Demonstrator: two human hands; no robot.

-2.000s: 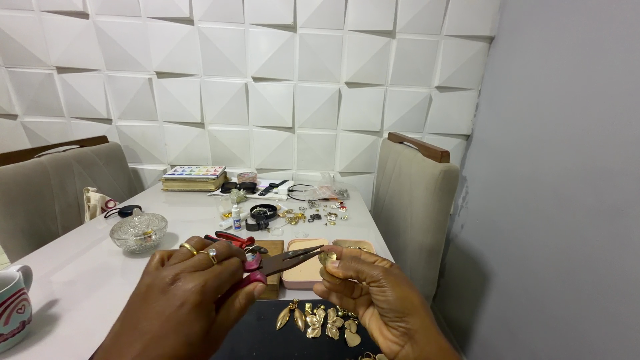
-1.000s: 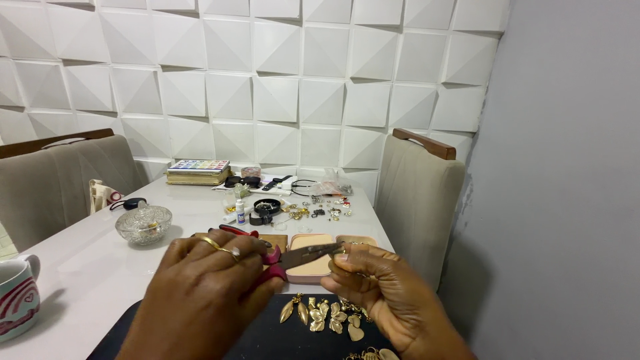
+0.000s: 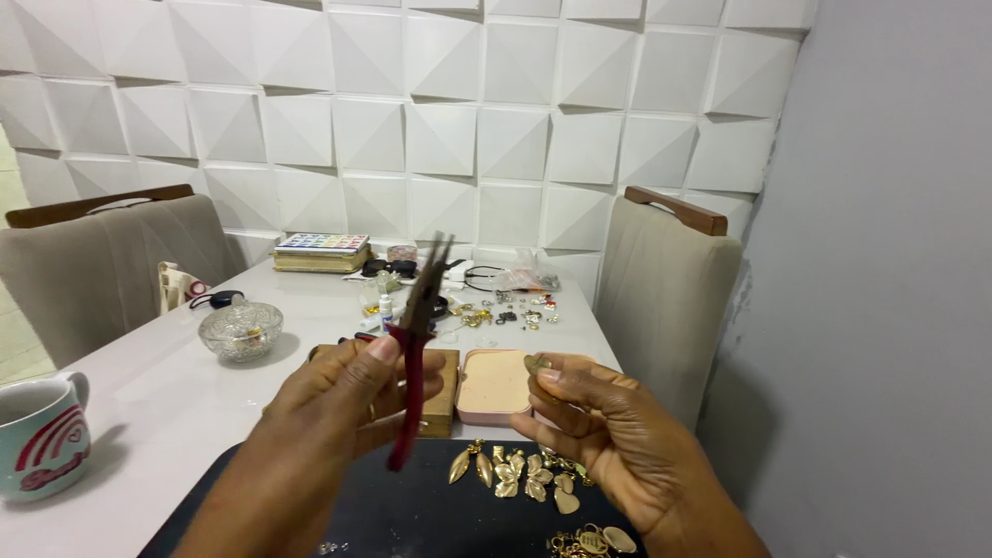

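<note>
Needle-nose pliers with red handles (image 3: 416,341) rest upright in my left hand (image 3: 341,403), their jaws pointing up and slightly parted. Between thumb and fingertips my right hand (image 3: 620,418) pinches a small gold-coloured jewelry piece (image 3: 536,363). Below the hands, on a black mat (image 3: 403,511), lie leaf-shaped gold earrings (image 3: 459,467), flower-shaped gold pieces (image 3: 508,475) and a heart-shaped gold piece (image 3: 566,501). More gold rings and pendants (image 3: 593,541) sit at the mat's lower right. A pink-rimmed tray (image 3: 494,384) and a wooden box (image 3: 440,395) stand just behind the mat.
A mug (image 3: 39,442) stands at the left, with a lidded glass bowl (image 3: 242,332) beyond it. Books (image 3: 322,254), sunglasses (image 3: 390,268), a small bottle (image 3: 386,310), loose jewelry parts (image 3: 473,316) and a plastic bag (image 3: 527,279) lie farther back. Chairs flank the table.
The pliers have moved away from the piece at my right fingertips and turned from pointing right to pointing up. My hands are farther apart.
</note>
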